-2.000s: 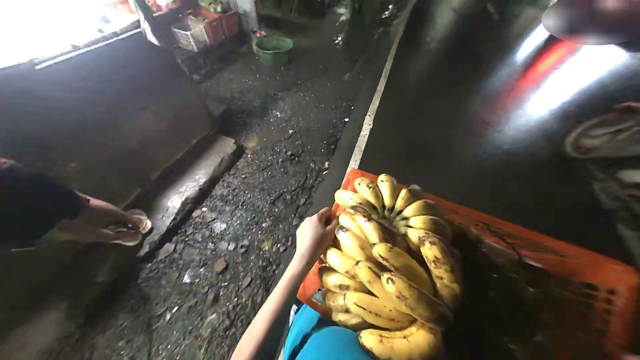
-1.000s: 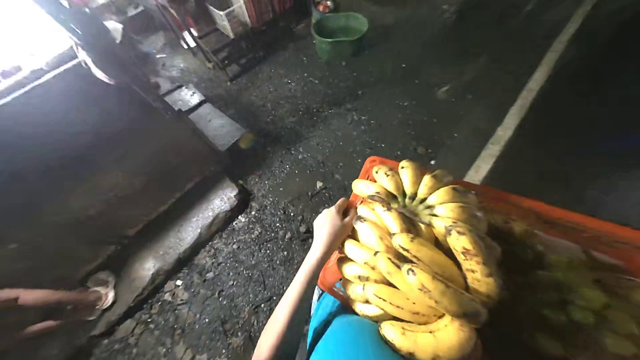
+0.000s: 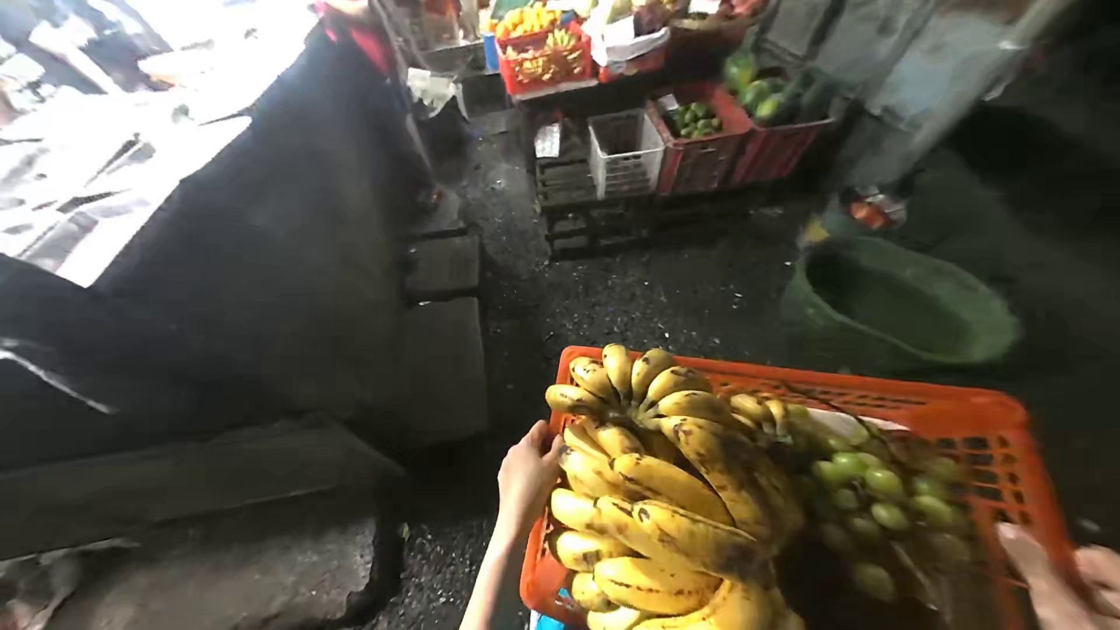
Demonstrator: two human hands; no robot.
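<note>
An orange plastic crate (image 3: 875, 394) is held in front of my body. Bunches of yellow bananas (image 3: 665, 490) with brown spots fill its left side, and green grapes (image 3: 875, 490) lie on the right. My left hand (image 3: 529, 477) grips the crate's left rim beside the bananas. At the right edge of the view my right hand (image 3: 1054, 569) holds the crate's right side, its fingers through and over the rim. The lower part of the crate is cut off by the view.
Ahead, a low rack (image 3: 569, 214) carries a white crate (image 3: 626, 157) and red crates (image 3: 700, 153) of green fruit. A green tub (image 3: 910, 302) stands on the wet floor at the right. Along the left run a dark stall wall (image 3: 262, 262) and a concrete ledge (image 3: 227, 569).
The view has swung and moved forward, so the tub and fruit stall appear nearer. My right hand and the crate's grapes now show clearly. My left hand stays on the rim.
</note>
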